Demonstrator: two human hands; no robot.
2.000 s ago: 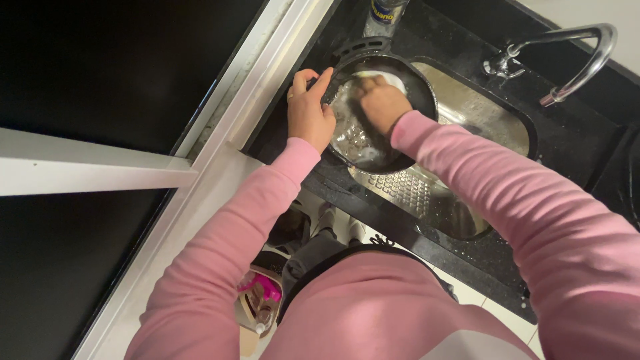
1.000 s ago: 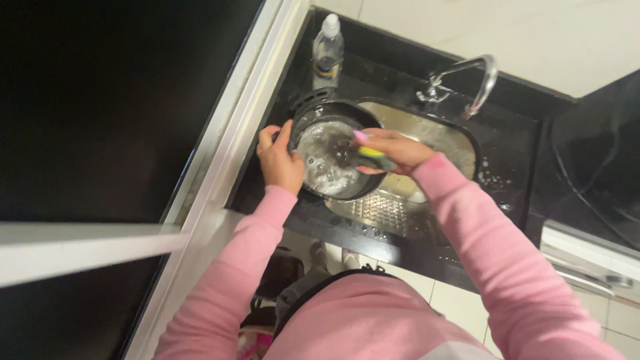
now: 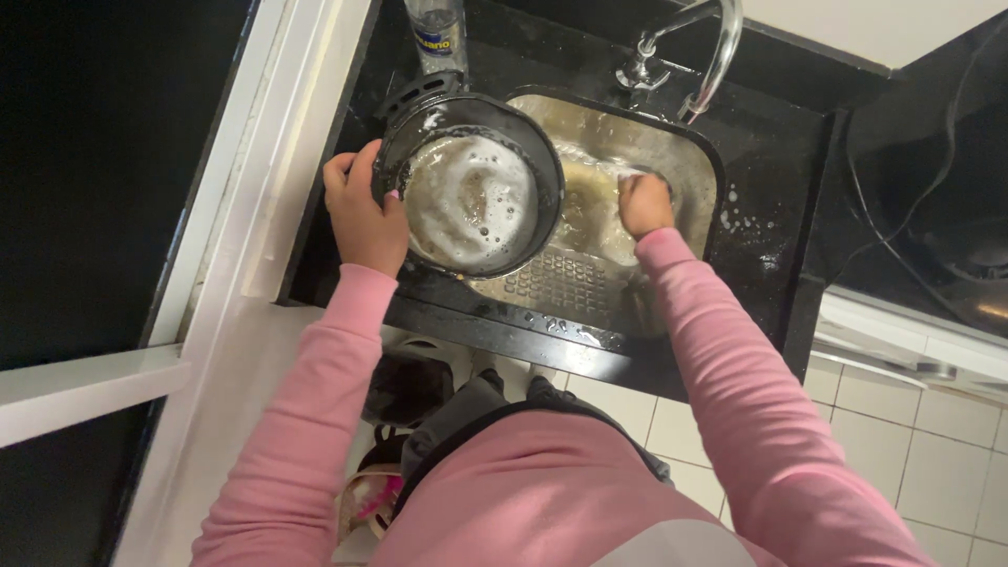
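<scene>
My left hand [image 3: 364,209] grips the left rim of a round black pot [image 3: 550,193], which sits tilted over the counter and the left edge of a steel sink [image 3: 693,169]. Sudsy water with white foam [image 3: 472,201] covers the pot's bottom. Down in the sink, to the right of the pot, is my right hand [image 3: 647,205], its fingers curled in cloudy, foamy water. Something whitish shows at the fingertips; what the hand holds is hidden and blurred.
A clear plastic bottle [image 3: 439,39] with a blue and yellow label stands behind the pot. The chrome faucet [image 3: 720,59] arches over the sink's back right. A white frame [image 3: 228,197] runs along the left. A dark cooktop [image 3: 937,181] with a cable lies at the right.
My right hand has moved right, out of the pot and into the sink. One second ago it held a yellow-green sponge at the pot's rim. My left hand stays on the pot.
</scene>
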